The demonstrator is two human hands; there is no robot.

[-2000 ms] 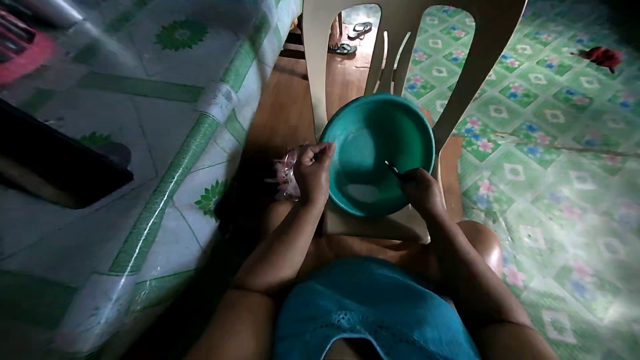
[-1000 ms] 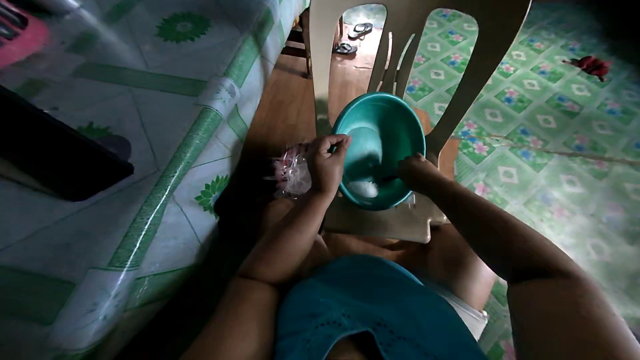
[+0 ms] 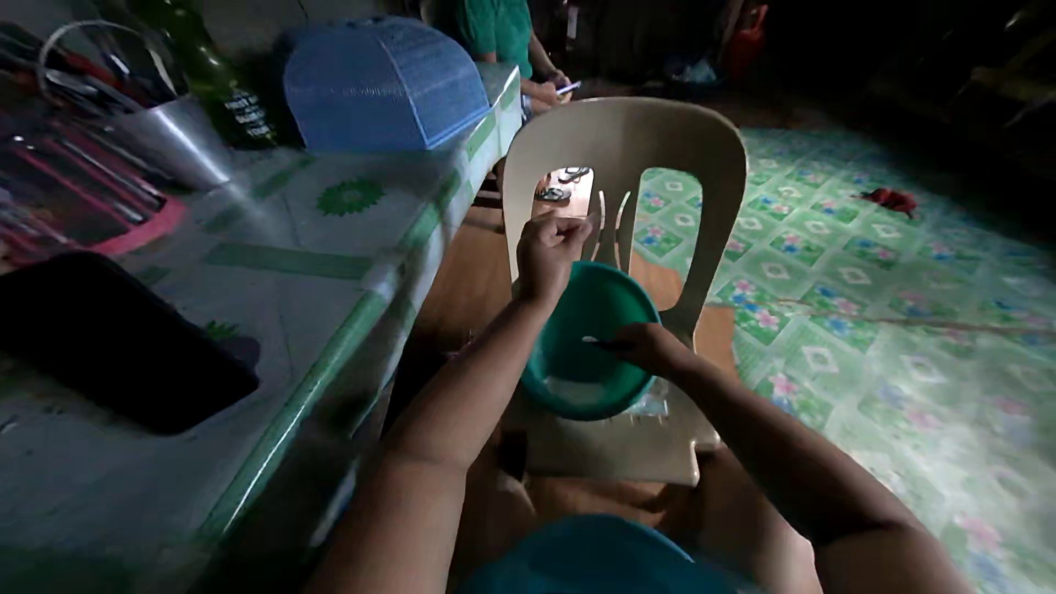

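Observation:
A round green plastic basin (image 3: 602, 301) rests tilted on the seat of a beige plastic chair (image 3: 610, 450), with some white material (image 3: 577, 392) low inside it. My right hand (image 3: 652, 351) grips a small spoon (image 3: 596, 341), whose pale tip points left over the basin. My left hand (image 3: 554, 243) is raised at the basin's far left rim, fingers pinched together; something thin and clear may be between them, too faint to tell. Clear plastic packaging (image 3: 652, 404) lies on the seat by the basin's lower right side.
Left of me, a table with a plastic cover (image 3: 289, 260) bears a dark flat object (image 3: 124, 346), a pink-rimmed rack (image 3: 140, 231), a metal container (image 3: 177, 140), a green bottle (image 3: 235, 107) and a blue mesh food cover (image 3: 388, 82). A person (image 3: 503, 33) sits beyond with a phone (image 3: 569, 87).
The view has tilted up. My left hand has risen from beside the basin's left rim to its far side. The spoon, low in the basin a second ago, is now higher over it.

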